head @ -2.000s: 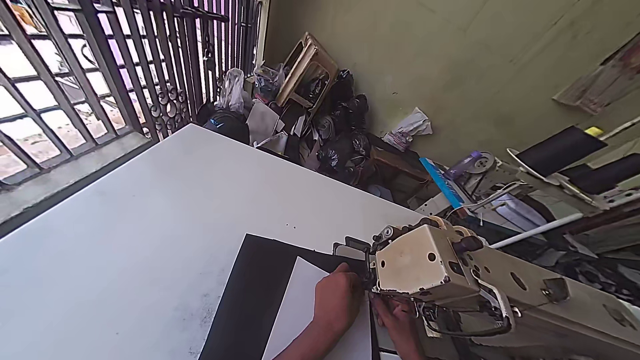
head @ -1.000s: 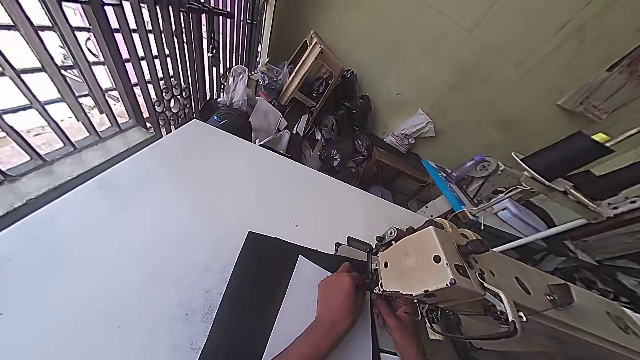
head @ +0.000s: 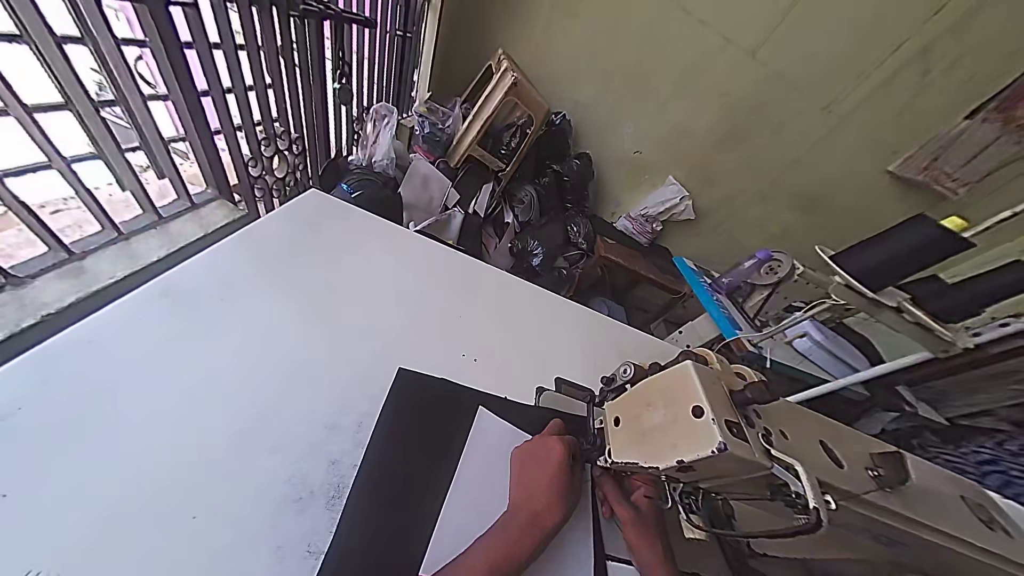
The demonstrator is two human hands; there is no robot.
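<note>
A cream sewing machine [head: 668, 416] stands at the lower right, its head over the work. My left hand [head: 548, 472] rests on a white sheet [head: 472, 480], fingers bent close to the needle area. The white sheet lies on a larger black sheet [head: 400, 448], whose material I cannot tell. Just right of the needle area, my right hand [head: 636, 508] is at the edge of the work, partly under the machine head. Its fingertips are close together, but the machine partly hides what they touch.
The white tabletop [head: 240, 336] spreads to the left, beside a barred metal grille [head: 184, 104]. Behind it are a tilted wooden stool frame [head: 500, 112] and black plastic bags [head: 560, 176] against the green wall. Black thread cones [head: 904, 252] stand at the right.
</note>
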